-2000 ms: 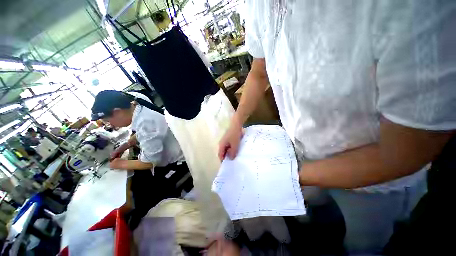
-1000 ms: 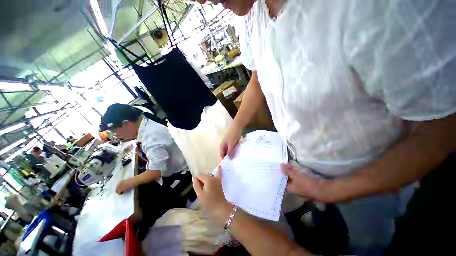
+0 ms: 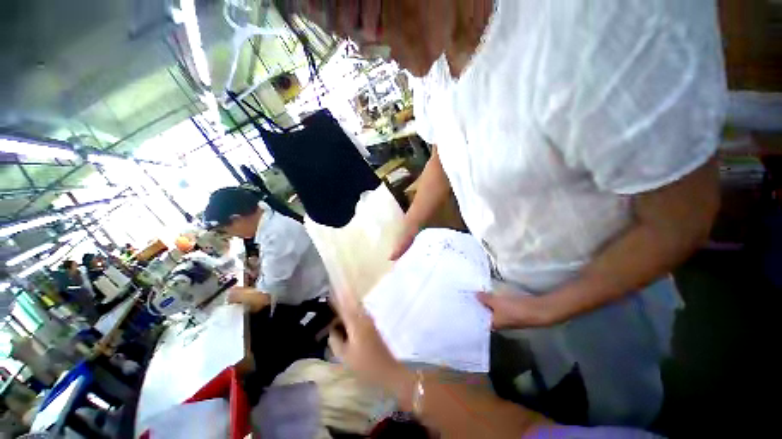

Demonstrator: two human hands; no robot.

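Note:
A white paper pattern piece (image 3: 439, 300) with faint printed lines is held up by a co-worker. The co-worker's one hand (image 3: 410, 233) is at its upper left edge and the other hand (image 3: 519, 309) is at its right edge. My right hand (image 3: 364, 343), with a bracelet on the wrist, reaches in from the lower right, beside the pattern's left edge. It is blurred, with fingers apart, and seems to hold nothing. Whether a fingertip touches the sheet is unclear. My left hand is not in view.
A black garment (image 3: 319, 167) hangs above a cream cloth (image 3: 356, 240) behind the pattern. Pale fabric bundles (image 3: 291, 410) lie below. A red tray (image 3: 238, 403) is at the end of a white table (image 3: 193, 356). Another person (image 3: 287, 257) works at a sewing machine (image 3: 184, 290).
My right hand has come up from the bottom edge to the pattern's left side, then shifted slightly down. The co-worker's right-side hand has moved from under the sheet to its edge.

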